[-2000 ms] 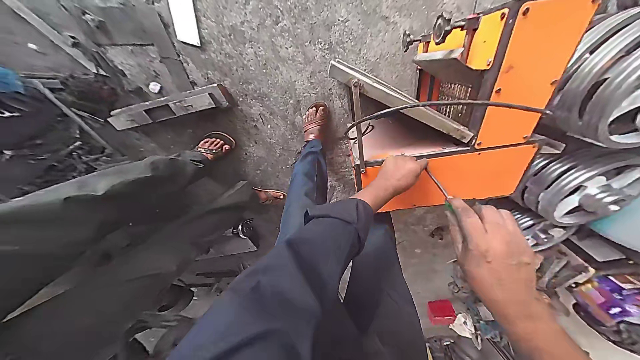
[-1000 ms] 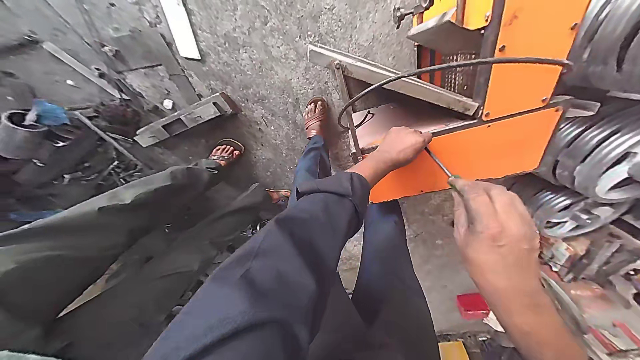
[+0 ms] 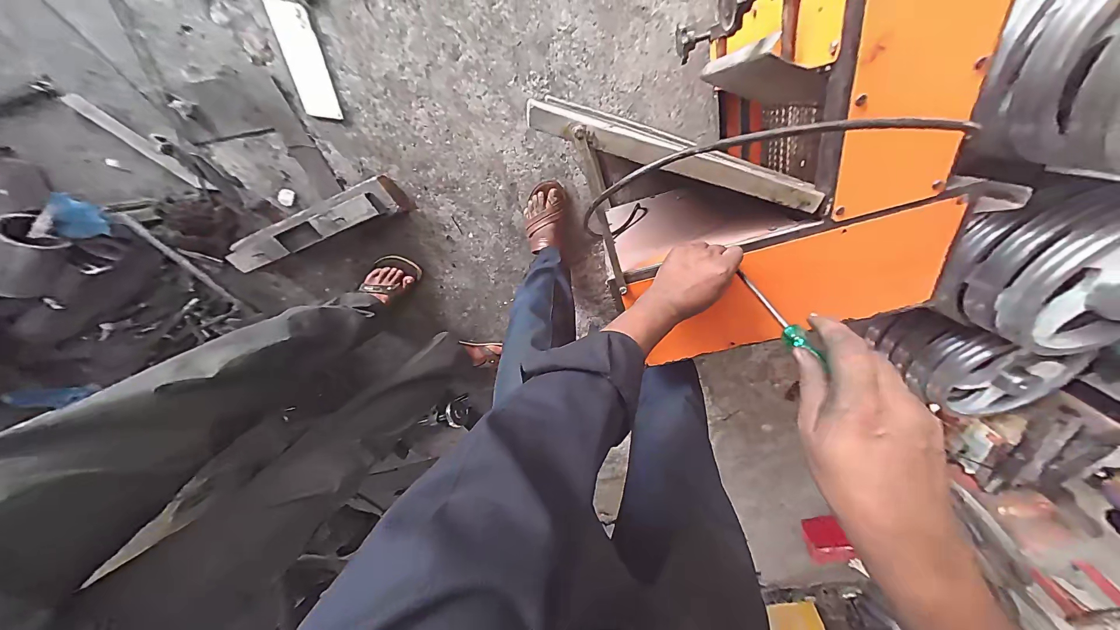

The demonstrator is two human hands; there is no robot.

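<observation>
My right hand (image 3: 862, 411) is closed around the green handle of a screwdriver (image 3: 768, 304), whose shaft slants up and left to the orange side panel (image 3: 840, 271) of a machine. At the panel's upper edge, beside the screwdriver's tip, rests my left hand (image 3: 697, 278); its fingers are bent, and whether they pinch anything is hidden. Above the hands, a black cable (image 3: 744, 138) arches over the machine's hinged metal frame (image 3: 674, 153). Screw heads dot the orange panels.
Stacked metal wheel rims or pulleys (image 3: 1024, 306) stand right of the machine. A co-worker's trousered leg (image 3: 175, 385) and sandalled foot (image 3: 389, 278) are at left, near a metal channel piece (image 3: 319, 223) and scrap. A red box (image 3: 827, 538) lies on the floor below.
My right hand stays on the screwdriver but now sits a little farther from the panel, with more of the green handle showing. My left hand remains at the panel's edge.
</observation>
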